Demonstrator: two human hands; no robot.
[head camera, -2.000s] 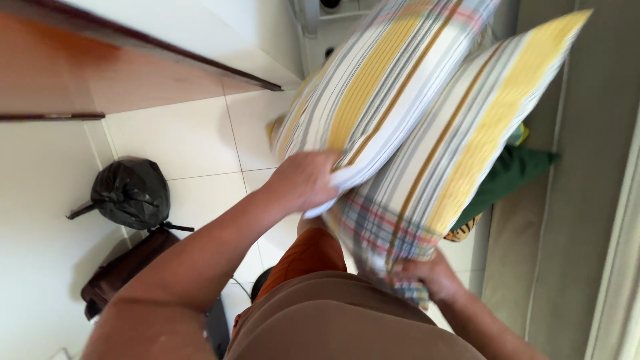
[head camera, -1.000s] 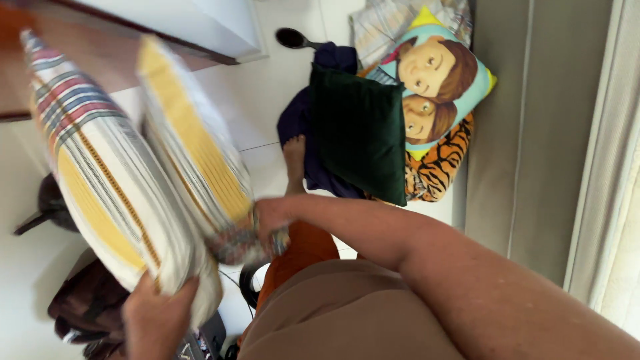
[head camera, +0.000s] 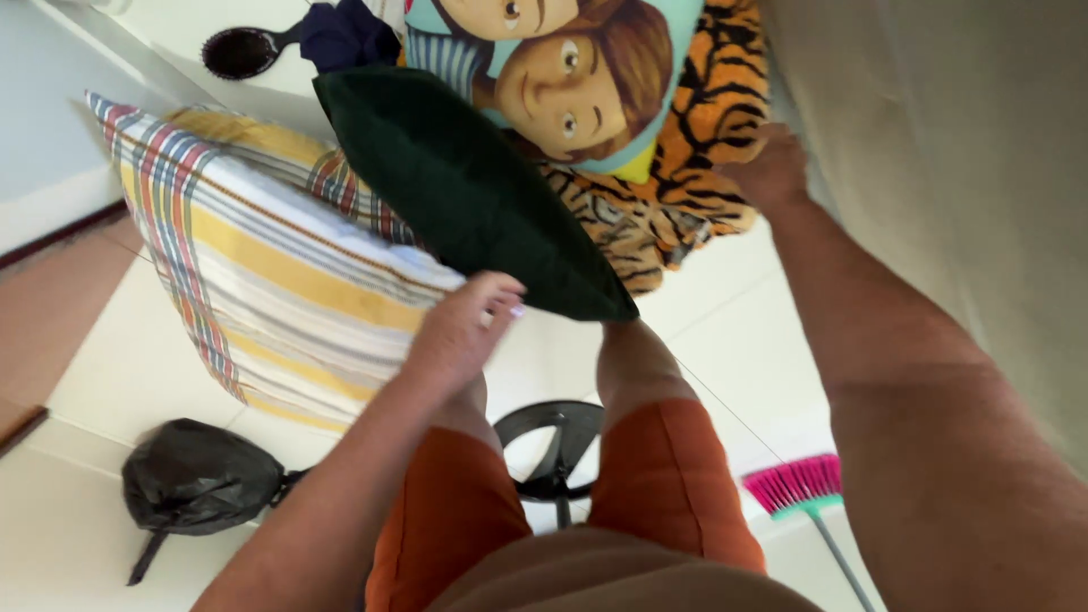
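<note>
My left hand (head camera: 467, 327) is at the edge of a striped pillow (head camera: 280, 263), just below a dark green cushion (head camera: 476, 195), fingers partly curled; whether it grips either is unclear. A second striped pillow (head camera: 255, 140) lies mostly hidden behind the first. At the right, my right hand (head camera: 769, 170) has its fingers curled on the edge of tiger-print plush fabric (head camera: 722, 93). On that fabric rests a cushion printed with cartoon faces (head camera: 561, 93). Dark blue cloth (head camera: 344, 38) shows behind the green cushion.
A black hairbrush (head camera: 242, 53) lies at the upper left. At the lower left is a tied black plastic bag (head camera: 200, 478). A round black stand base (head camera: 552, 450) is between my legs. A pink broom (head camera: 795, 486) lies lower right. Grey-beige upholstery or fabric (head camera: 935, 170) borders the right.
Both hands held the striped pillows earlier; my right hand has let go and is now at the tiger-print fabric. The striped pillows now rest beside the green cushion.
</note>
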